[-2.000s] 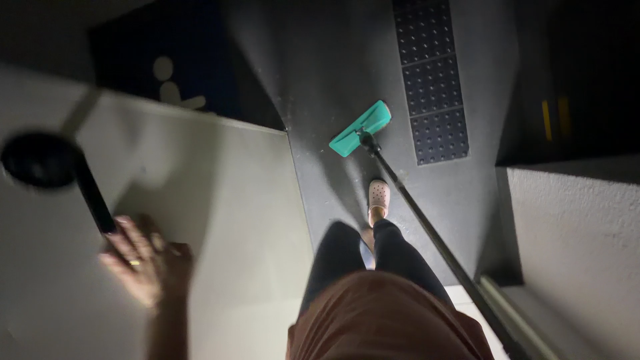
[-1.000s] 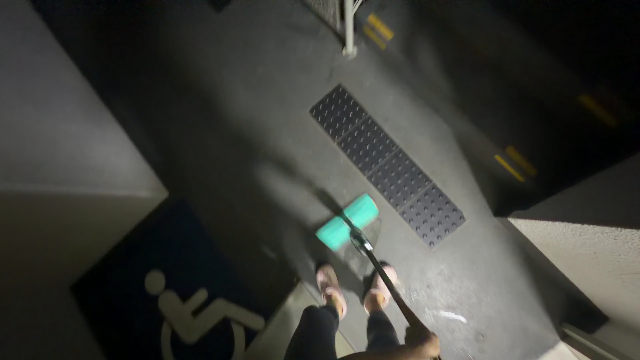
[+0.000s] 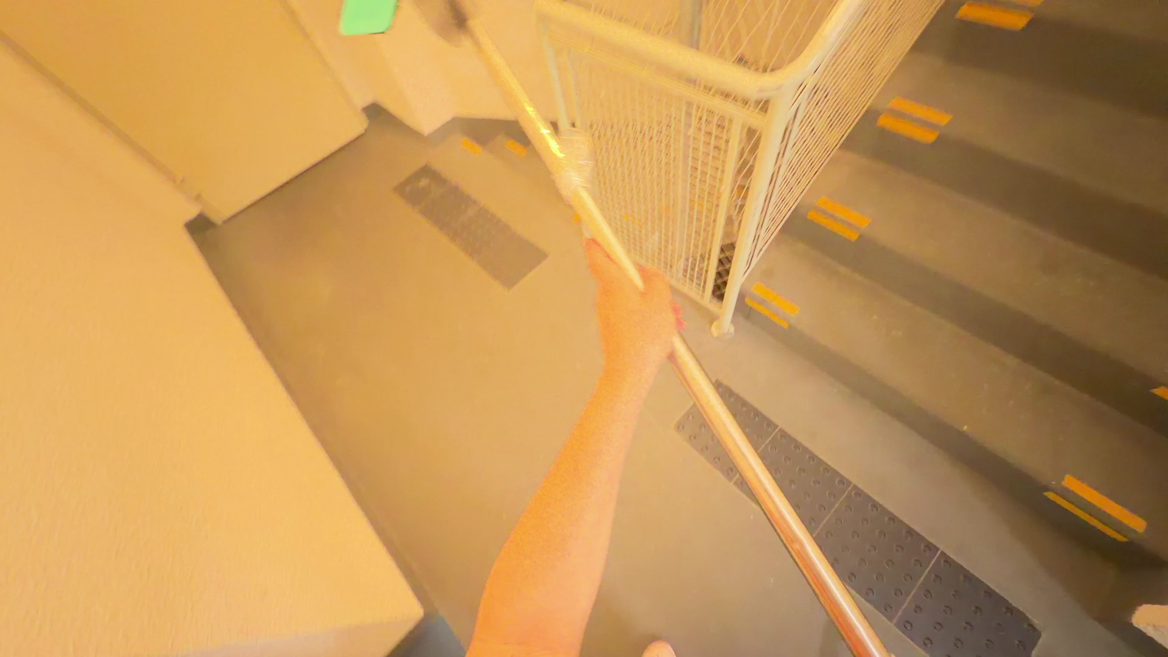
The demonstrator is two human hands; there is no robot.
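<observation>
My left hand (image 3: 639, 306) grips the middle of a long metal pole (image 3: 780, 506), its fingers wrapped round it and the forearm coming up from the bottom edge. The pole slants from the top left to the bottom right, with a clear wrapping (image 3: 573, 162) around it above the hand. A dark, blurred joint (image 3: 447, 16) is at its far end. Left of that joint, a green flat head (image 3: 368, 13) is cut off by the top edge; how it joins the pole is not visible. My right hand is out of view.
A white railing with mesh (image 3: 666, 182) stands beyond my hand. On the right are stairs (image 3: 949, 310) with yellow strips. Studded dark mats (image 3: 867, 529) lie under the pole, another mat (image 3: 470, 226) farther off. A pale wall (image 3: 164, 438) rises on the left.
The green head, on the floor near my feet earlier, now shows at the top edge. My left hand, off the pole two seconds ago, holds it. The view has swung and brightened.
</observation>
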